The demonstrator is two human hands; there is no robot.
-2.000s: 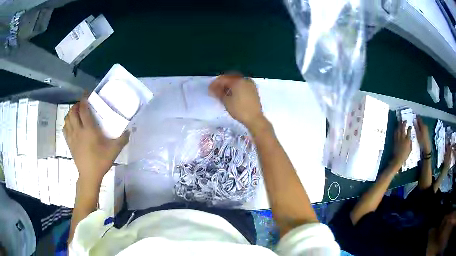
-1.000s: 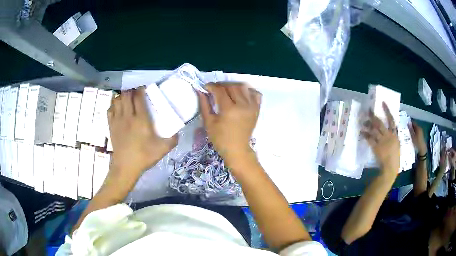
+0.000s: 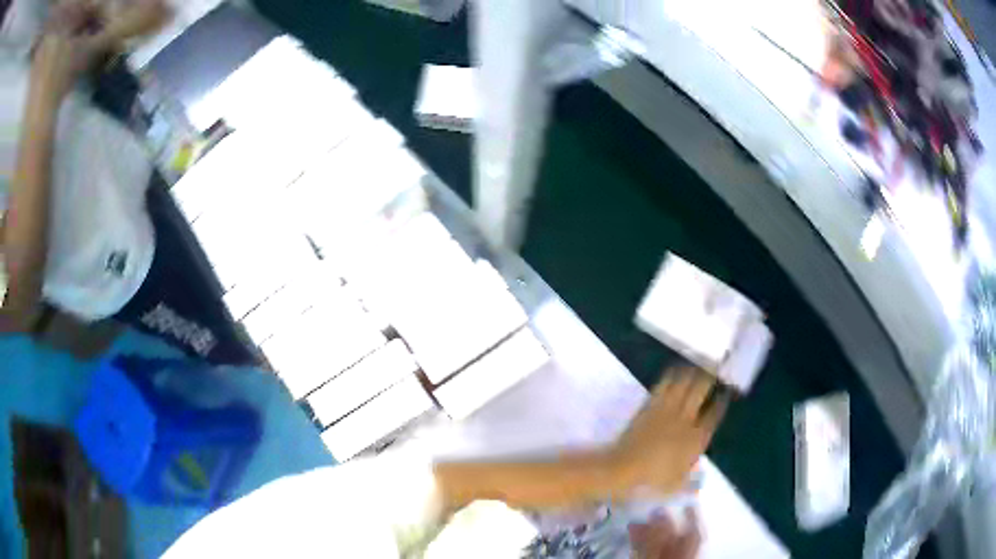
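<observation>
A white retail box (image 3: 699, 311) with a smaller flap or end piece lies over the dark green belt, right of centre. My left hand (image 3: 666, 426) reaches to its near edge, and the fingers appear to grip it; blur hides the exact hold. My right hand (image 3: 666, 537) is a blurred patch cut off by the bottom edge, and whether it holds anything cannot be told. A bit of the coiled cable heap (image 3: 568, 543) shows at the bottom edge, mostly hidden by my left forearm.
Tight rows of white boxes (image 3: 371, 295) stand left of centre. More white boxes (image 3: 821, 459) lie on the belt. A grey-white support post (image 3: 508, 131) rises beside the belt. A clear plastic bag (image 3: 928, 470) hangs lower right. Another person's arm (image 3: 33, 186) and a blue container (image 3: 164, 437) are left.
The view has swung left. My left hand has left the open box with its rounded insert and moved to the box on the belt. That insert and the cable by my right hand are no longer visible.
</observation>
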